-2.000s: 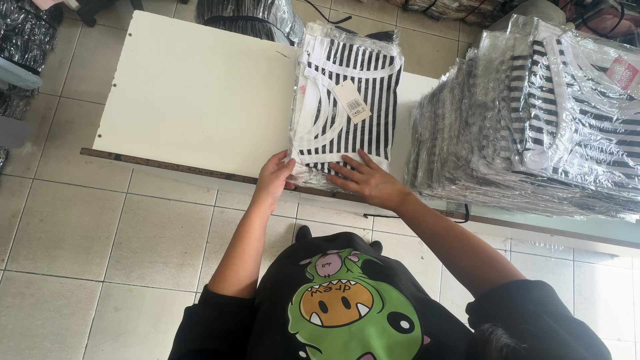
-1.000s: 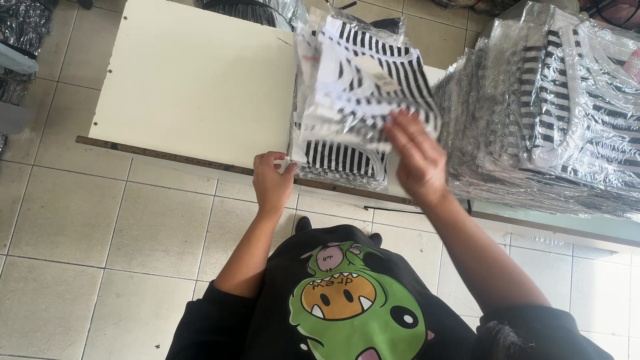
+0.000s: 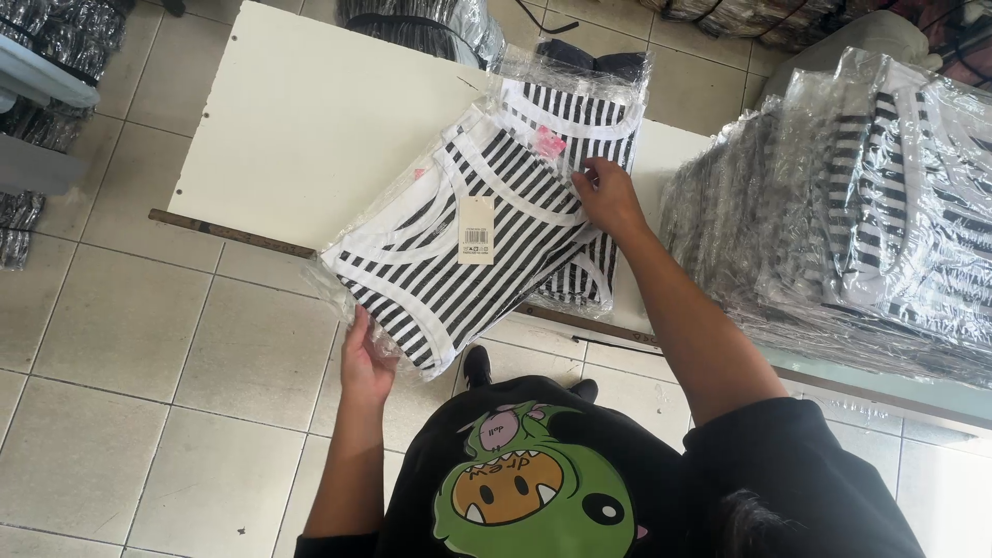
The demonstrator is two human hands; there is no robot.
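A folded black-and-white striped garment in a clear plastic bag [image 3: 511, 225] lies slanted between my hands, a cream tag with a printed code [image 3: 477, 230] on its front. My left hand [image 3: 367, 358] grips the bag's lower left corner, past the board's front edge. At the upper right edge of the same bag is my right hand [image 3: 608, 194], thumb and fingertips pinching the plastic. Partly under this bag lies another bagged striped garment [image 3: 577, 116] with a pink label, on the white board.
The white board [image 3: 310, 101] has a worn brown front edge. A tall stack of bagged striped garments [image 3: 775, 217] stands at the right. Tied bundles in plastic [image 3: 422, 27] sit on the tiled floor behind the board, with more at the far left and back right.
A bagged striped garment, lifted by my right hand one second ago, is now slanted down to the left between both hands. My left hand has moved from the pile's corner to this bag's corner.
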